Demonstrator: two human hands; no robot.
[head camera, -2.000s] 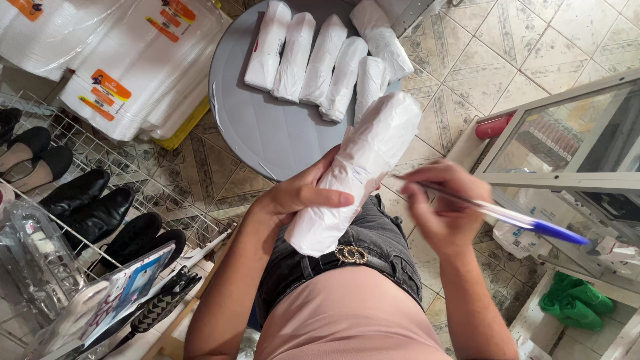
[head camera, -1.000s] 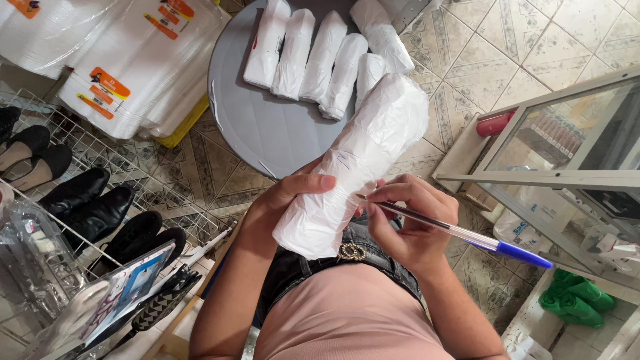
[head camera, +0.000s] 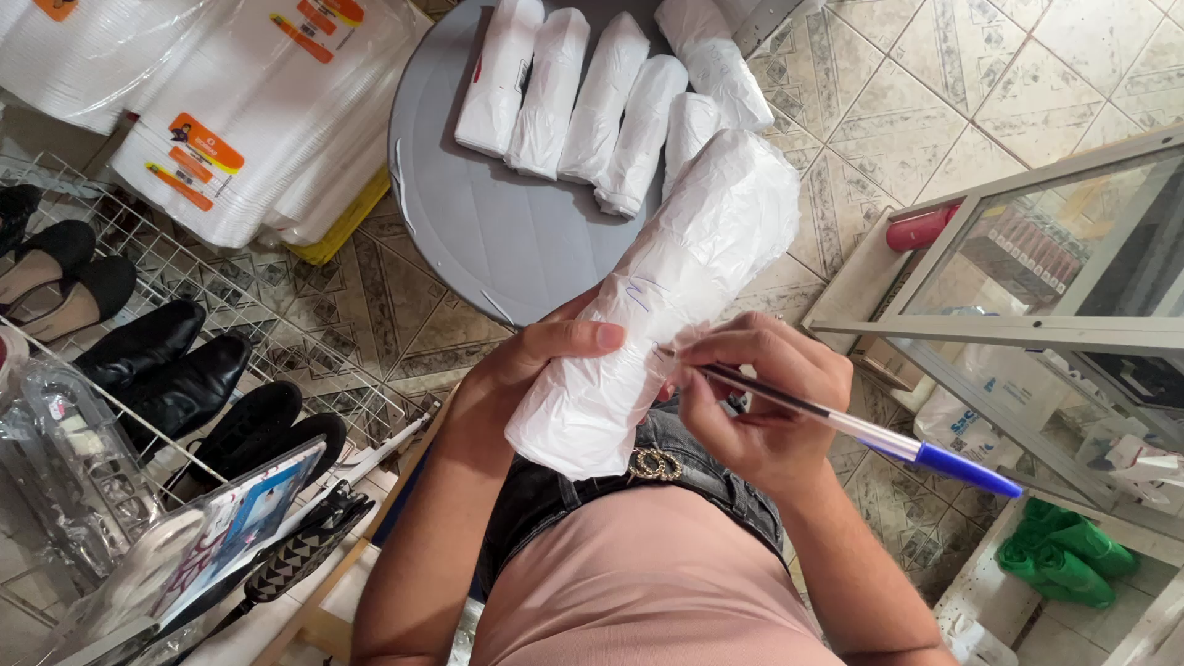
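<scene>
A long roll wrapped in white plastic (head camera: 703, 240) lies tilted across the middle, in front of my waist. My left hand (head camera: 546, 356) grips its lower part from the left, thumb on top and the other fingers hidden beneath. My right hand (head camera: 768, 398) holds a ballpoint pen with a blue cap on its rear end (head camera: 860, 430), its tip at the plastic. Blue ink marks show on the wrap near the pen. Beyond, several similar white rolls (head camera: 606, 97) lie side by side on a round grey surface (head camera: 462, 222).
Packs of white foam trays (head camera: 268, 102) stand at upper left, above a white wire rack (head camera: 268, 324) with black shoes (head camera: 185, 379). A glass-doored cabinet (head camera: 980, 324) is at the right, with green fabric (head camera: 1064, 555) in a compartment below. Patterned tiles (head camera: 916, 102) cover the floor.
My right hand, apart from the roll two seconds ago, has come in to it with the pen. Blue marks on the wrap are now plainer. My left hand keeps its hold.
</scene>
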